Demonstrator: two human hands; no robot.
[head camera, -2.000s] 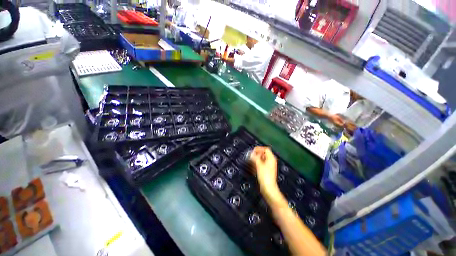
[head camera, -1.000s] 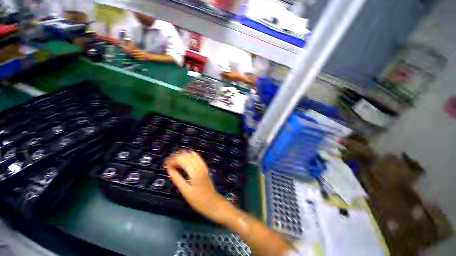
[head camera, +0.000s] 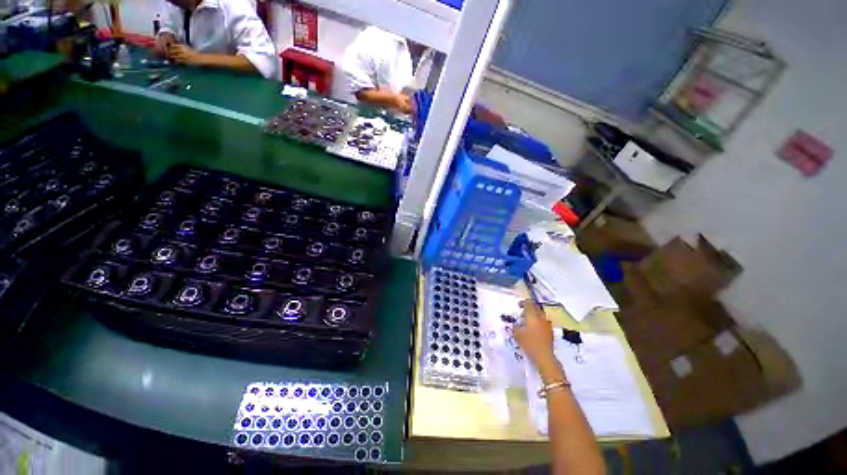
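My right hand (head camera: 536, 332) is over the yellowish side surface (head camera: 446, 413) at the right, its fingers at a thin dark tool or pen (head camera: 533, 289); whether it grips this is too small to tell. A stack of black blister trays (head camera: 228, 250) holds round black units with pale rings in its pockets. A small-part tray (head camera: 311, 417) with rows of dark-ringed circles lies at the green bench's near edge. A second perforated tray (head camera: 454, 325) lies left of my hand. My left hand is out of the picture.
A blue plastic basket (head camera: 478, 218) with papers stands behind the perforated tray, beside a white post (head camera: 446, 121). Paper sheets (head camera: 594, 390) and a black clip (head camera: 567, 337) lie right of my hand. More black trays (head camera: 56, 186) are at left. Two people in white coats sit across the bench.
The view has swung right. My right hand has moved from over the black tray stack to the yellowish side surface.
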